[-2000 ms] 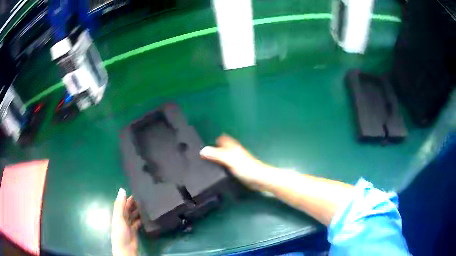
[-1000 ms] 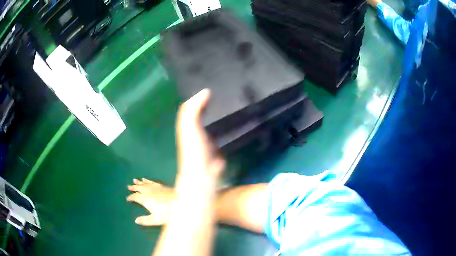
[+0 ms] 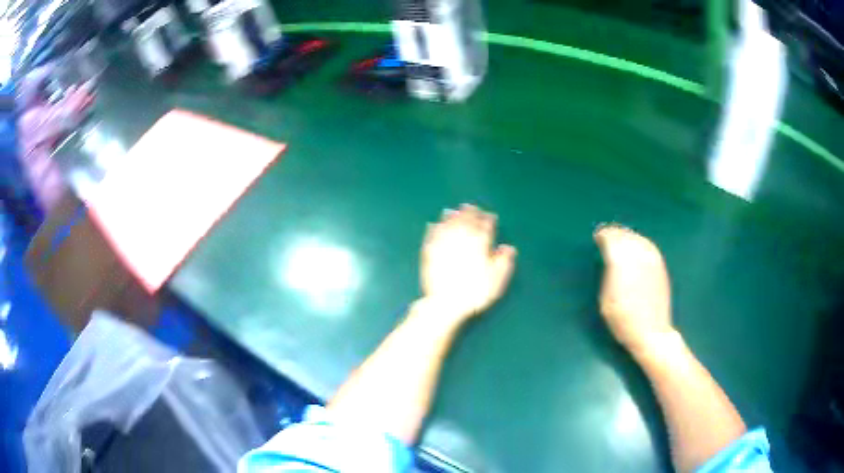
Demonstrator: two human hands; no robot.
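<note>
Both hands are over the shiny green bench (image 3: 546, 369), and no object shows in either. My left hand (image 3: 463, 263) is near the middle, palm down, its thumb apart from its fingers. My right hand (image 3: 637, 282) is to its right, slightly blurred, seen from its back and side with its fingers bent inward and partly hidden. The grey-black foam trays are not in view.
A white sheet with red edge (image 3: 190, 189) lies at left. White retail boxes (image 3: 440, 51) stand along the back, another (image 3: 748, 111) at right. Blurred black, blue and red units (image 3: 291, 63) lie between them. A plastic bag liner (image 3: 139, 388) is below the bench, front left.
The view has swung left, away from the dark foam stack. The foam block by my hand is out of view. My hands, crossed a second before, are now apart.
</note>
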